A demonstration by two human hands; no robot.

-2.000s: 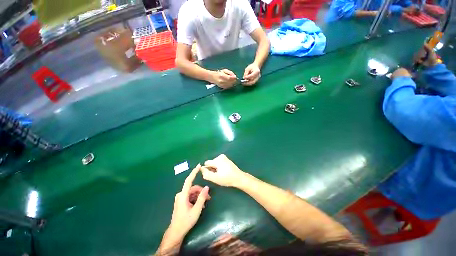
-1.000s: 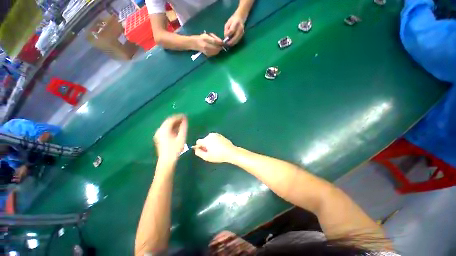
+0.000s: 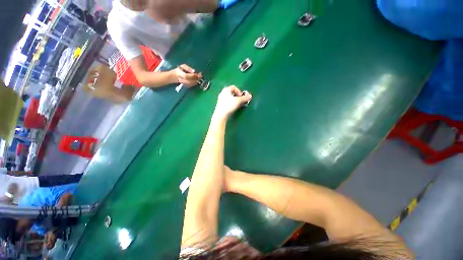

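My left hand [image 3: 232, 100] reaches out over the green belt [image 3: 284, 132], its fingertips closed on the edge of a small squarish silver-and-dark unit [image 3: 246, 98]. Whether the unit is lifted cannot be told. My right forearm comes in from the lower right and passes behind my left forearm. My right hand is hidden there; only the wrist [image 3: 227, 180] shows. A small white card [image 3: 185, 185] lies on the belt just left of my left forearm.
More units lie beyond my left hand [image 3: 245, 64], [image 3: 261, 41], [image 3: 306, 20] and one at lower left [image 3: 107, 221]. A person in a white shirt [image 3: 132, 30] has a hand at another unit [image 3: 205, 85]. A blue sleeve [image 3: 416, 20] and red stool [image 3: 426, 134] are at right.
My left hand has moved forward and right, onto a unit. My right hand has gone out of sight behind my left forearm. The view has tilted, and the other person's hand is now at a unit.
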